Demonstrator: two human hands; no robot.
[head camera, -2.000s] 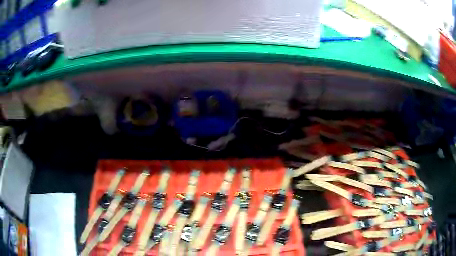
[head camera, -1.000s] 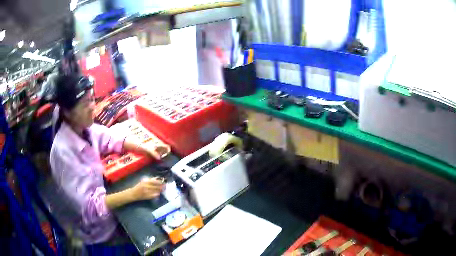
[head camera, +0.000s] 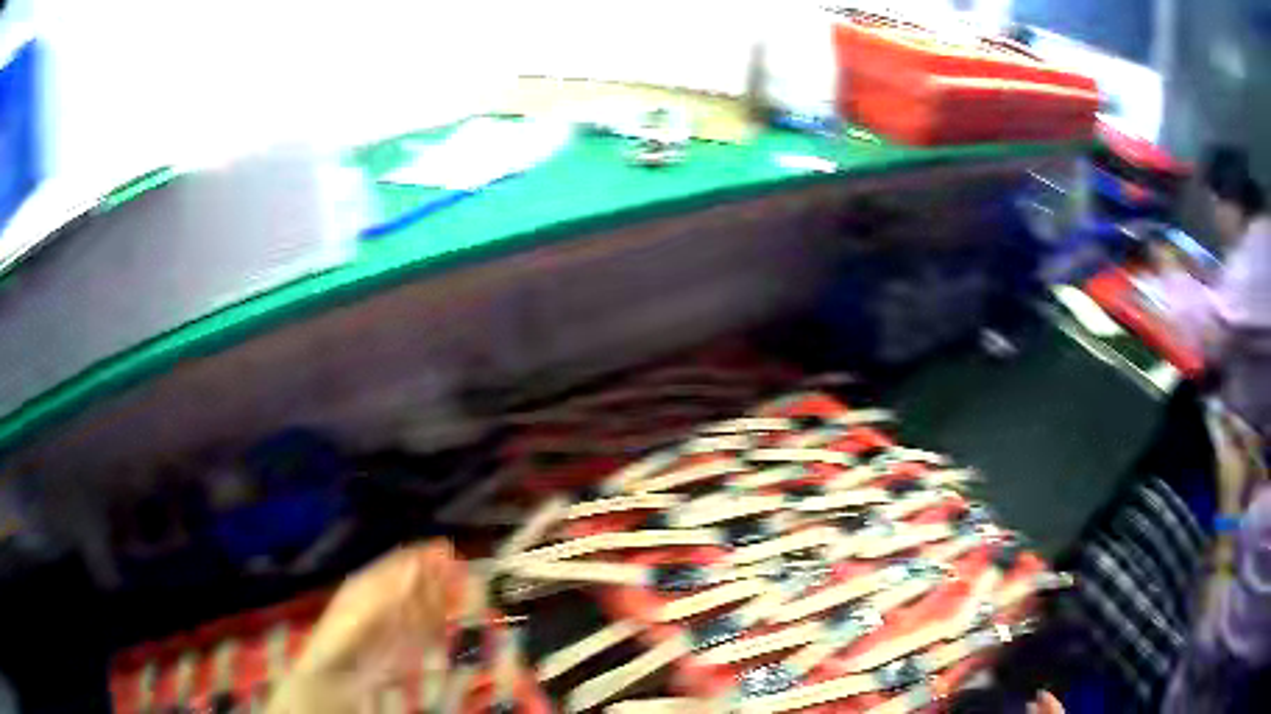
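Many wristwatches (head camera: 781, 572) with pale straps and dark faces lie close together on a red-orange tray at centre right. A second red-orange tray (head camera: 133, 686) with watches is at the lower left. My left hand (head camera: 374, 635) is blurred and cut off by the bottom edge. It is over the left tray and hides part of it; whether it holds anything cannot be seen. Only a small fingertip, apparently of my right hand (head camera: 1045, 703), shows at the bottom edge, right of the watches.
A green shelf (head camera: 599, 181) crosses above, with a whitish slab (head camera: 181, 265), papers (head camera: 481, 151) and stacked red trays (head camera: 962, 98). A blue bin (head camera: 279, 502) and more blurred watches (head camera: 641, 405) are behind. A person in pink (head camera: 1248, 300) is at the far right.
The view has swung from the coworker and tape dispenser on the left to the watch trays and right side. My left hand and a fingertip have come into view.
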